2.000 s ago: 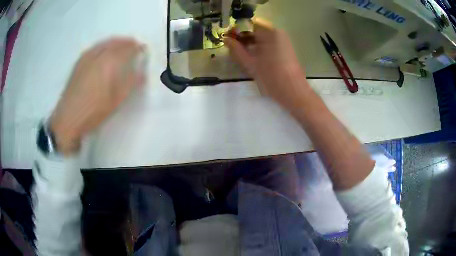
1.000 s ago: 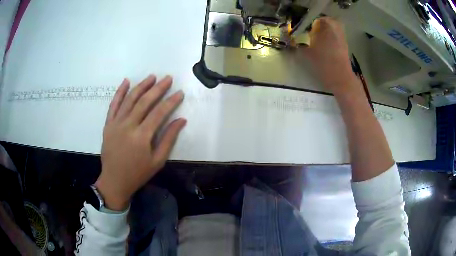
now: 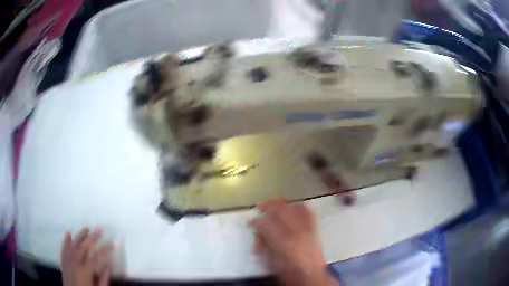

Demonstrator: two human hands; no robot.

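Note:
The view is blurred. The cream sewing machine [image 3: 251, 117] stands across the table, its lamp glowing over the bed. The thread snips [image 3: 335, 181] with red handles lie on the bed's right part, crossing its front edge. My right hand [image 3: 287, 237] is at the bed's front edge, fingers curled; whether it holds anything small cannot be told. My left hand [image 3: 89, 260] is at the lower left over the white table, cut off by the picture's lower edge, fingers apart and empty.
The white table [image 3: 78, 167] surrounds the machine bed. A large white tub [image 3: 184, 28] stands behind it. A blue basket [image 3: 438, 257] with whitish sheets [image 3: 390, 268] is at the lower right. Another blue object [image 3: 485, 173] is at the table's right end.
The view has tilted up, showing the whole machine and the tub. My right hand has left the needle area for the bed's front edge. My left hand is now lower left in view.

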